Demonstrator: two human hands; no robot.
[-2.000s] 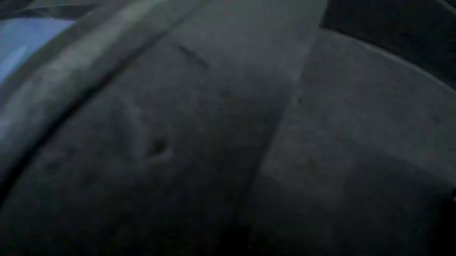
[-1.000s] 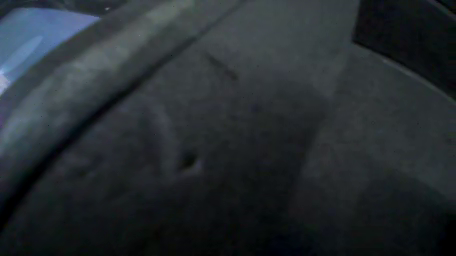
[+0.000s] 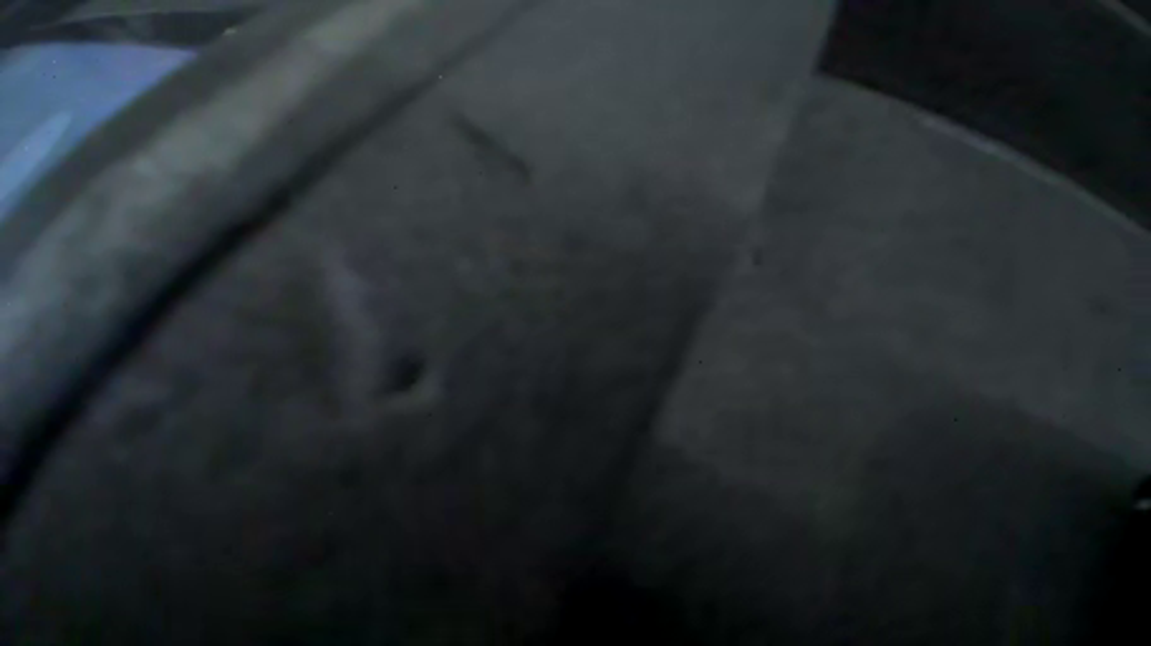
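Note:
A large dark grey surface (image 3: 505, 290) fills most of the dim, blurred view, very near the camera. It has a small dark hole or dent (image 3: 407, 372) left of the middle and a short dark mark (image 3: 490, 144) above it. I cannot tell what the surface belongs to. A thick, paler curved rim (image 3: 164, 177) runs along its upper left, with a dark gap under it. Neither my left hand nor my right hand is in view.
A bright bluish, glossy patch (image 3: 63, 114) shows at the upper left, beyond the rim; I cannot tell what it is. A black panel (image 3: 985, 76) with a thin pale edge is at the upper right. The lower edge of the view is almost black.
Since one second ago the whole scene has shifted a little left and up in the view. The bluish patch at the upper left is dimmer and shows less. No hand has appeared.

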